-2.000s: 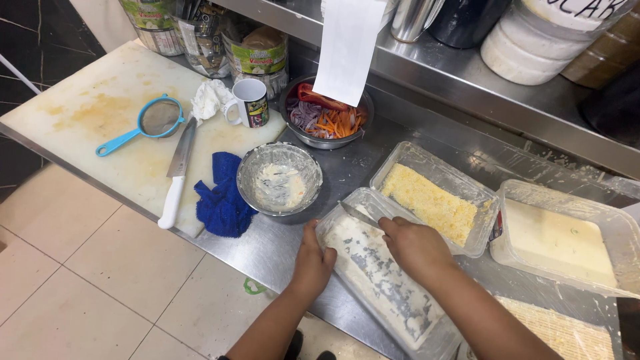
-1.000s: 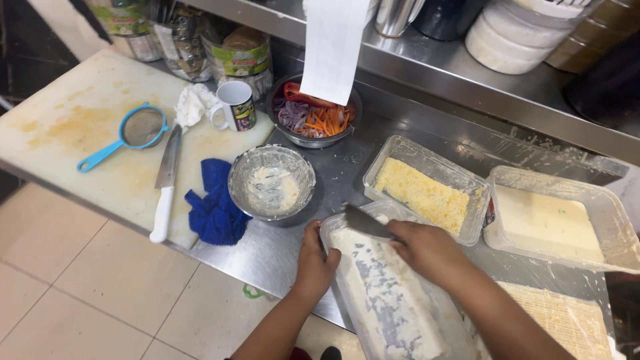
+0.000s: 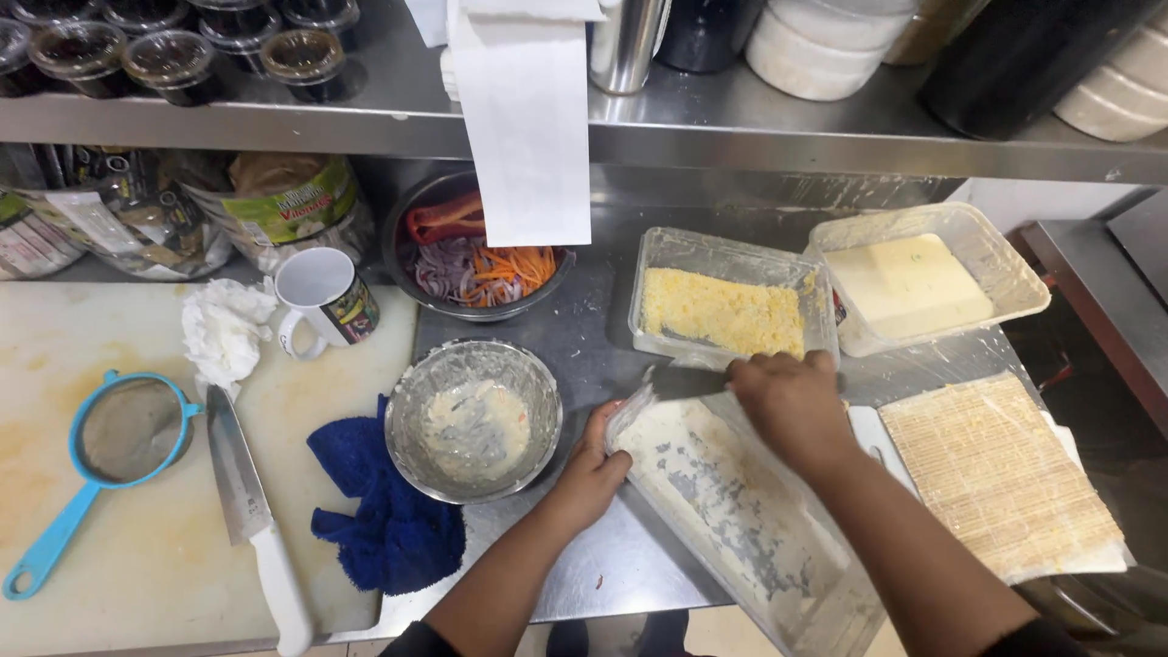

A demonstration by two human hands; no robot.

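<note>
My left hand (image 3: 593,465) grips the near-left corner of a clear plastic container (image 3: 776,566), which is tilted and coated inside with white residue. A flat dark metal scraper (image 3: 686,381) is in my right hand (image 3: 792,401), its blade at the container's far end; the grip is hidden under my fingers. Left of my hands stands a steel bowl (image 3: 473,422) with pale batter remains. Behind the container lie a plastic tub of yellow crumbs (image 3: 721,306) and a tub of pale batter (image 3: 912,283).
A chef's knife (image 3: 239,474), a blue strainer (image 3: 128,429) and a mug (image 3: 326,297) are on the white cutting board (image 3: 55,365). A blue cloth (image 3: 388,511) overlaps its edge. Behind sits a bowl of cut vegetables (image 3: 479,265); a bamboo mat (image 3: 999,474) lies at right. A steel shelf (image 3: 730,146) runs above.
The scraper in my right hand has shifted and turned at the container's far end. My left hand keeps its hold on the container. The view has swung, showing lidded cups on the shelf.
</note>
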